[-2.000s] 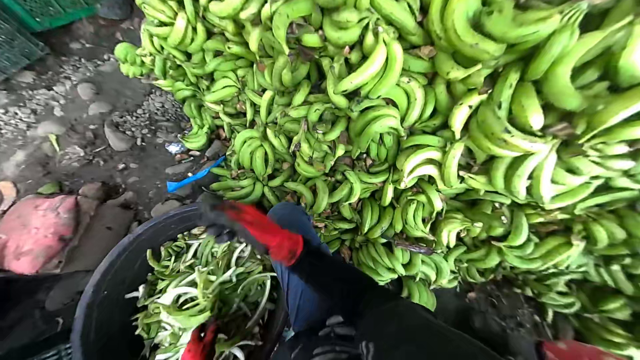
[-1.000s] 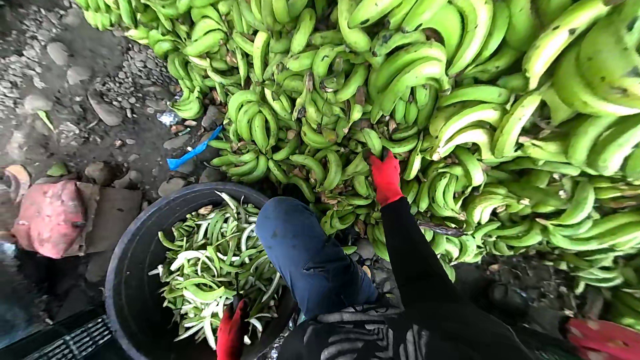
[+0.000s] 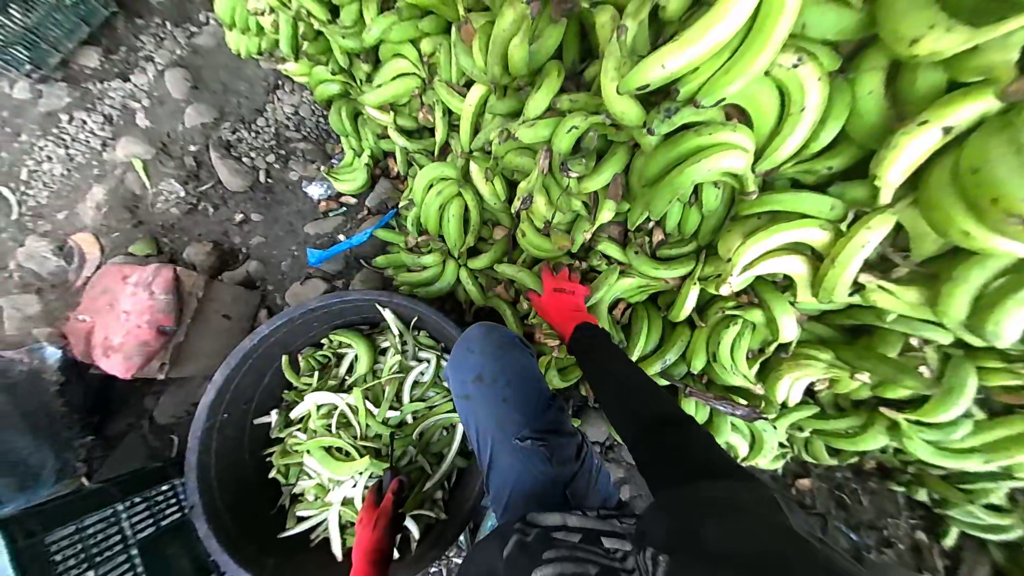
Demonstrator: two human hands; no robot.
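Note:
A large heap of green bananas [image 3: 688, 160] fills the upper and right part of the view. My right hand [image 3: 562, 300], in a red glove, rests on the near edge of this heap with its fingers spread and nothing clearly gripped. At the lower left, a big black tub [image 3: 210, 432] holds green and whitish peel strips [image 3: 336, 416]. Over the peels, my left hand [image 3: 378, 520], also in a red glove and partly cut off by the frame, is closed around what looks like a small knife [image 3: 391, 460], its thin dark blade pointing up the view.
My bent knee [image 3: 504, 392] lies between tub and heap. A blue plastic strip [image 3: 350, 239] and stones [image 3: 230, 166] lie on the muddy ground. Left of the tub are a pinkish-red bundle [image 3: 128, 316] and a dark plastic crate [image 3: 104, 528]; another crate [image 3: 52, 32] stands upper left.
My right hand has moved from above the tub's rim, near my knee, onto the banana heap. Its fingers are now more spread than one second ago. My left hand stays at the tub.

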